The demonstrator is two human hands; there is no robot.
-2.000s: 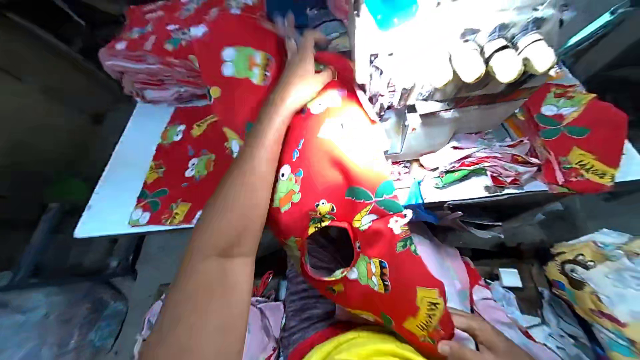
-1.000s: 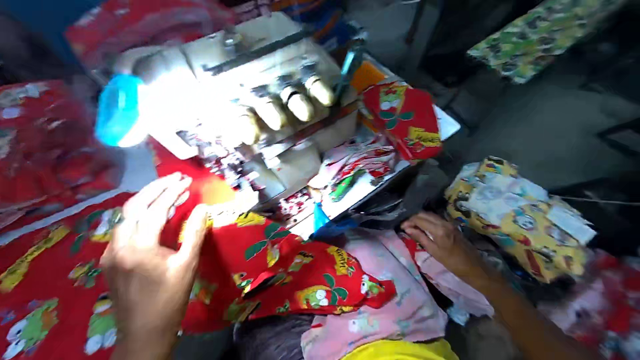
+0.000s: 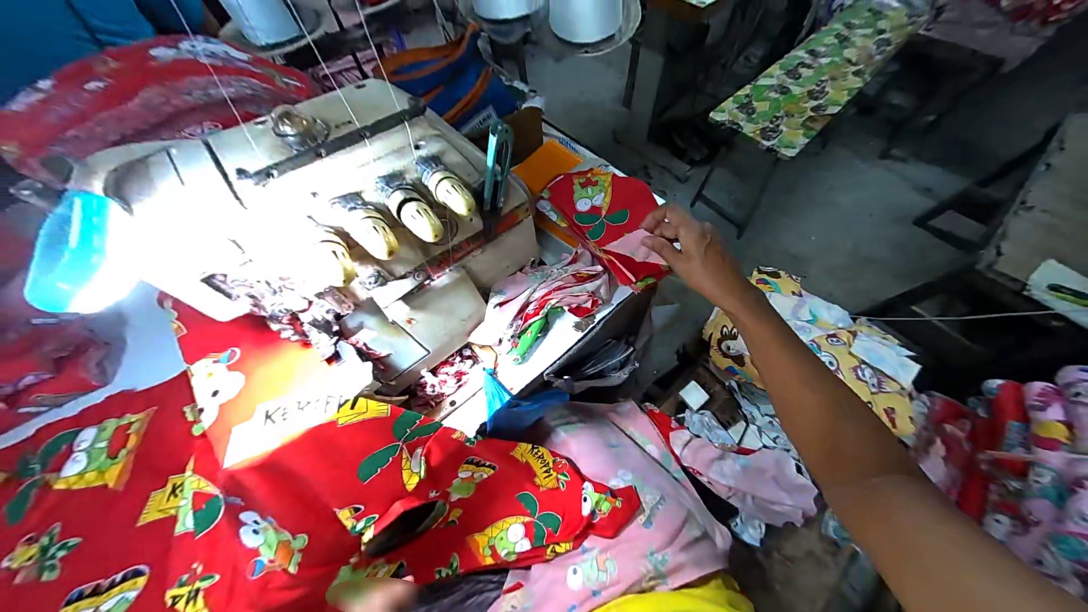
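My right hand (image 3: 687, 246) reaches to the table's right corner, its thumb and fingers pinching the edge of the small stack of cut red printed fabric pieces (image 3: 595, 204), where a pale pink underside shows. At the bottom edge, my left hand (image 3: 374, 593) is blurred and mostly cut off beside the large red cartoon-print fabric (image 3: 280, 484); its fingers cannot be made out. That fabric spreads over the table and my lap, with a dark opening in it. A brightly lit overlock sewing machine (image 3: 340, 204) stands behind it.
Fabric scraps (image 3: 552, 297) and green thread snips (image 3: 534, 333) lie right of the machine. Pink printed fabric (image 3: 629, 501) covers my lap. Yellow printed fabric (image 3: 850, 357) lies lower right, near rolled pink and red bundles (image 3: 1037, 459). Thread cones (image 3: 586, 17) stand behind. A blue cup-like object (image 3: 72, 251) is at left.
My right hand has moved from the lap fabric up to the red stack at the corner. My left hand has dropped from beside the machine to the bottom edge.
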